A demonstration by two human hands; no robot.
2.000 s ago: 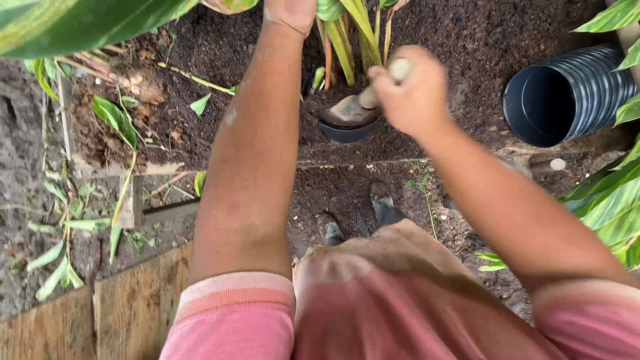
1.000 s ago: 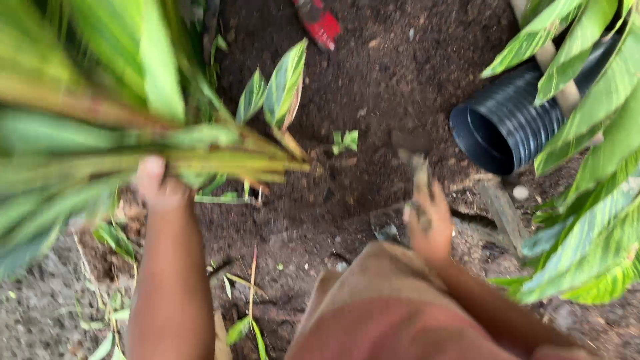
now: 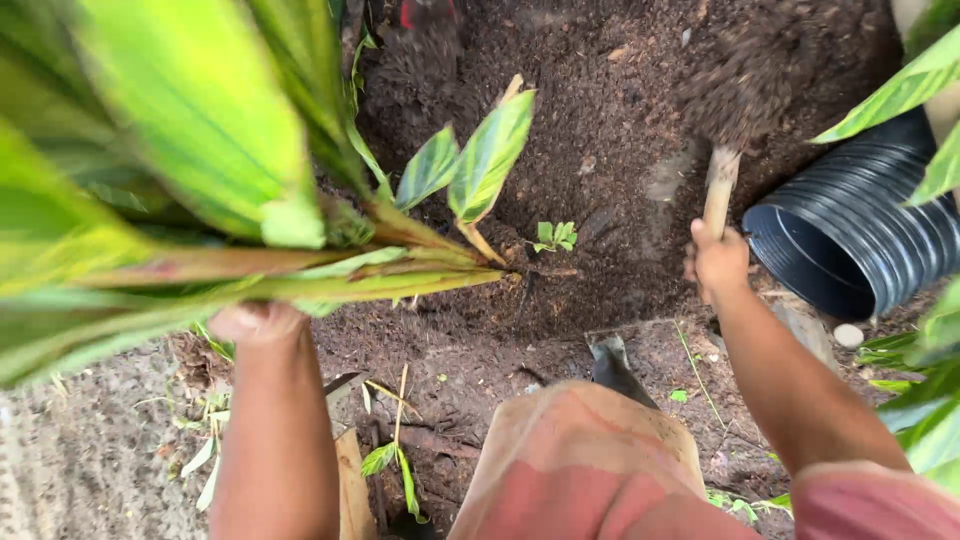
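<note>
My left hand (image 3: 259,322) grips a bundle of leafy stalks (image 3: 360,276) of a variegated plant. The stalks lie tilted to the left, and their cut or root ends point right, over the dark soil (image 3: 585,172). At the right my right hand (image 3: 720,259) is closed around a short wooden handle (image 3: 721,187). The tool's head is hidden by a blurred mass of loose soil (image 3: 742,90) at the handle's far end. A small green sprig (image 3: 556,235) lies on the soil between the hands.
A black corrugated plastic pipe (image 3: 892,210) lies open end toward me, right of my right hand. Striped leaves (image 3: 911,94) reach in from the right edge. A red object (image 3: 427,11) shows at the top. Near my boot (image 3: 619,371) are fallen leaves (image 3: 405,480) and a wooden board (image 3: 352,484).
The stalks stood upright two seconds ago; my left hand now holds them tilted to the left. My right hand, earlier beside the stalks' base with the tool, has moved right.
</note>
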